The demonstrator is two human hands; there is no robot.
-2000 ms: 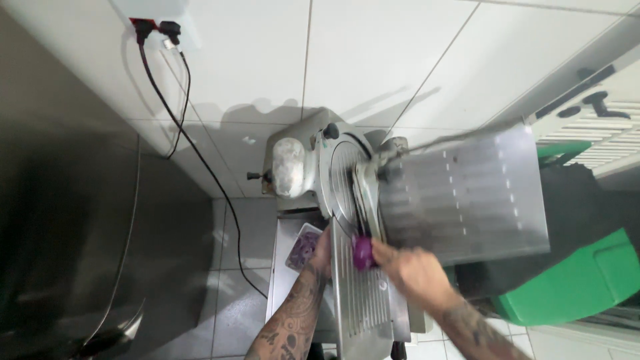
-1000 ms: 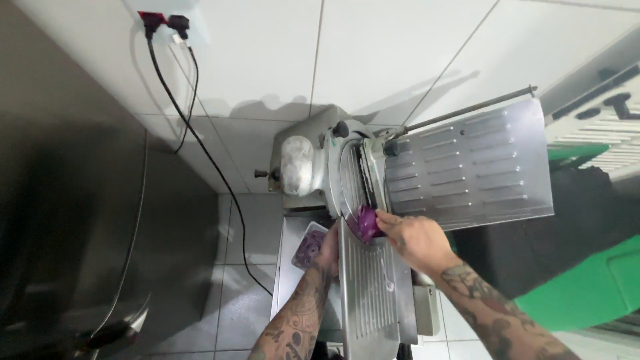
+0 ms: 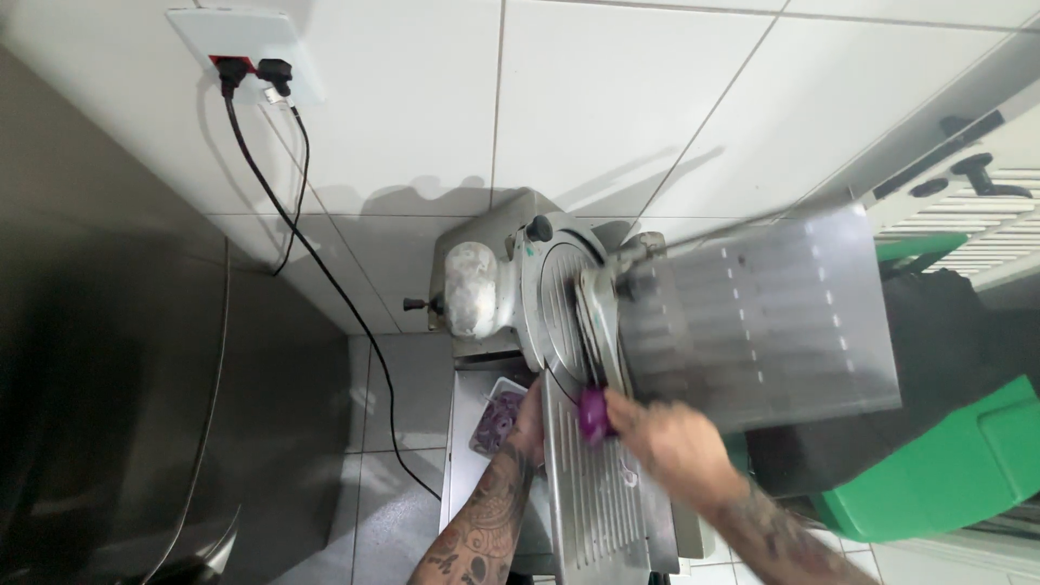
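A metal slicing machine with a round blade (image 3: 566,301) stands against the wall. My right hand (image 3: 666,443), blurred, grips a purple onion (image 3: 595,416) over the ribbed metal plate (image 3: 601,512), just below the blade. My left hand (image 3: 530,418) is behind the edge of that plate, under the blade; its fingers are hidden, so what it holds cannot be told. Beside it, a plastic container (image 3: 499,416) holds sliced purple onion. The ridged metal carriage plate (image 3: 756,317) to the right is blurred. A small onion scrap (image 3: 628,474) lies on the ribbed plate.
A black power cord (image 3: 325,276) hangs from the wall outlet (image 3: 288,36) down to the left of the slicer. A dark shiny metal surface (image 3: 162,366) fills the left side. At right are a green bin lid (image 3: 959,463), a black bag (image 3: 918,325) and a white louvred panel (image 3: 975,223).
Along the ribbed plate, my right hand and the onion moved up toward the blade, then back down. The carriage plate shifted with them. My left hand stays in about the same place.
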